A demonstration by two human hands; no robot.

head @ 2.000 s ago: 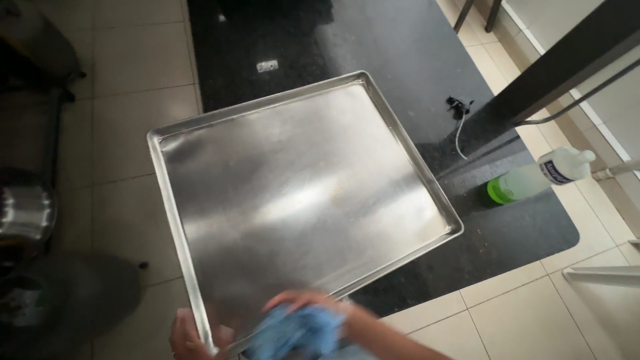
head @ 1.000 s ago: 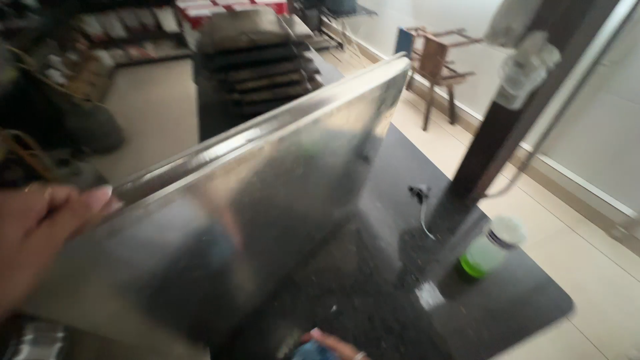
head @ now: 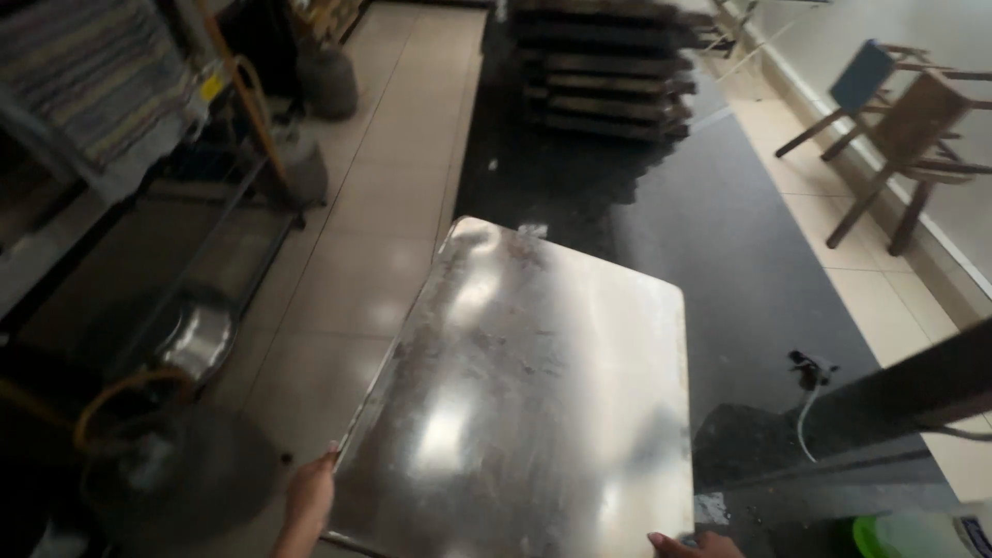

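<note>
A rectangular metal baking tray (head: 511, 387) lies bottom side up over the near part of the black countertop (head: 682, 209), its surface smudged and streaked. At its left edge, near the bottom of the view, my left hand (head: 310, 492) grips the rim. My right hand (head: 694, 545) holds the lower right corner, mostly cut off by the frame; a small bit of blue shows beside its fingers. To the right of that hand, a plastic bottle (head: 922, 535) with green at one end is partly in view.
Stacked dark trays (head: 604, 77) stand at the counter's far end. A dark post (head: 914, 387) and a small black object with a cable (head: 810, 372) are at the right. Wooden chairs (head: 914, 116) stand beyond. Gas cylinders (head: 325, 81) and a metal rack (head: 256, 225) are on the left.
The tray has been turned over from its hollow side, through a tilted position, to its underside. My right hand has moved from the blue cloth's wiping spot to the tray's right corner.
</note>
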